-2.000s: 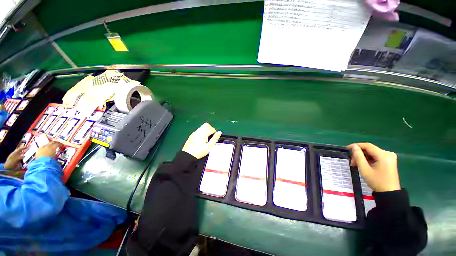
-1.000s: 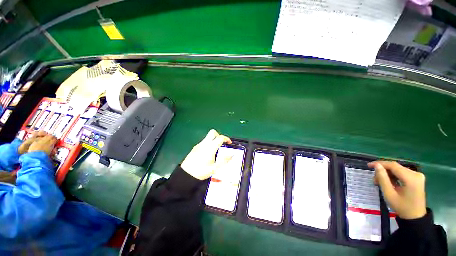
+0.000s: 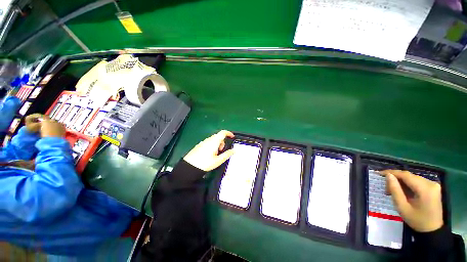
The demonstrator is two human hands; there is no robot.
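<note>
A black phone tray [image 3: 355,204] lies on the green bench in front of me and holds several smartphones side by side. Three phones, such as the middle one [image 3: 282,185], show plain white screens. The phone to their right [image 3: 383,204] shows lines of text with a red band. My left hand [image 3: 211,151] is at the tray's upper left corner, thumb over the top of the leftmost phone [image 3: 240,175]. My right hand [image 3: 416,198] is over the tray's right end, fingertips at the text phone's upper part, and hides most of the rightmost slot.
A dark grey box [image 3: 156,124] with a cable and a white roll [image 3: 134,89] stand left of the tray, before a pale yellow pile [image 3: 105,77]. A neighbour in blue sleeves [image 3: 56,164] sits left at a red tray [image 3: 88,148]. Paper sheets [image 3: 361,25] hang behind.
The red bands on the three left phones are gone and their screens are plain white. My right hand has moved from the tray's top edge onto the text phone. The view has shifted.
</note>
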